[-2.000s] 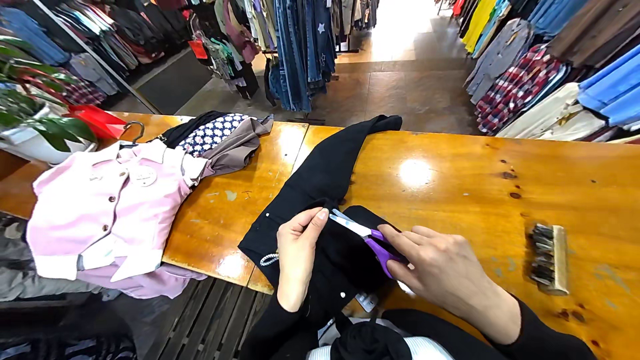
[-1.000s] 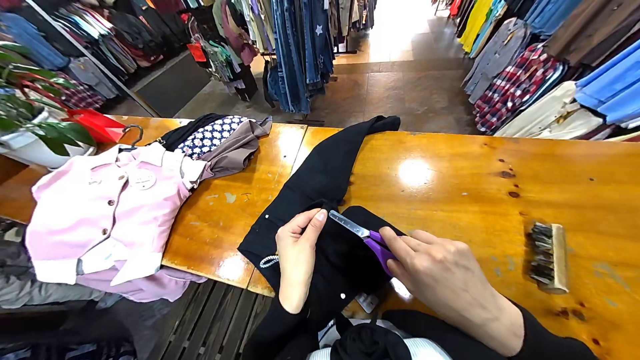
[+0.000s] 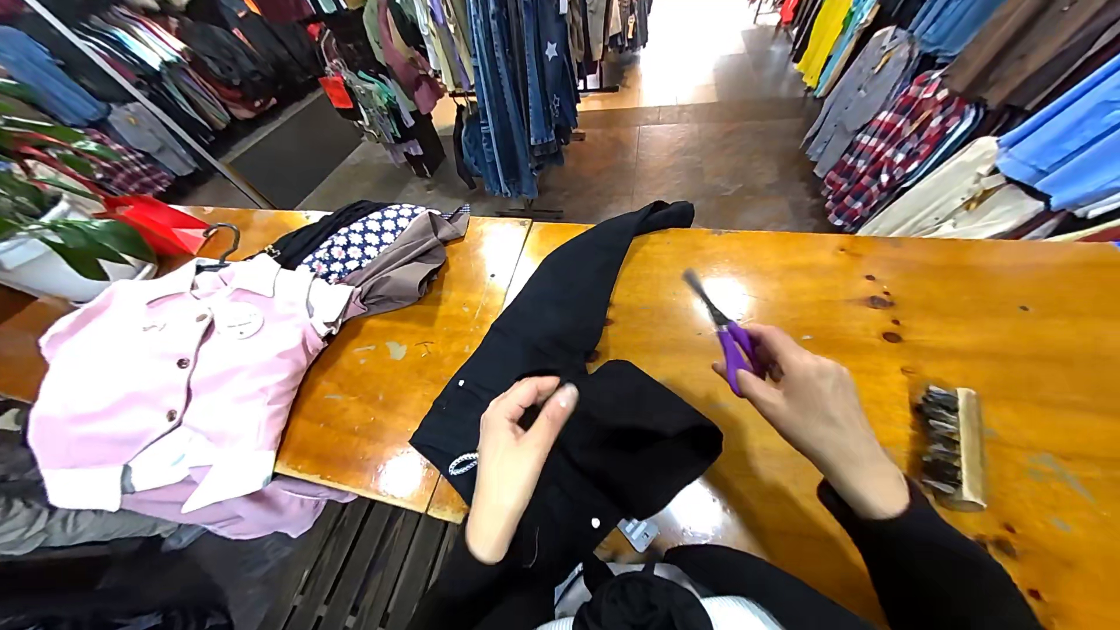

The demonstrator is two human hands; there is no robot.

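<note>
A black garment lies spread across the wooden table, with a small looped trim and light dots on it. My left hand is over its middle, thumb and index fingertip close together; whether a thread or fabric is between them cannot be told. Purple-handled scissors are in my right hand, to the right of the garment above bare wood. Their blades point up and left and look closed, slightly blurred. A tag shows beside the garment's lower edge.
A wooden brush lies at the right. Left are a pink shirt on a hanger, a patterned cloth and a potted plant. Clothes racks stand beyond the table, which has a seam near its middle.
My right hand has moved the scissors right and away from my left hand, off the black garment. Earlier the blades were at my left fingertips. My left hand has stayed over the garment.
</note>
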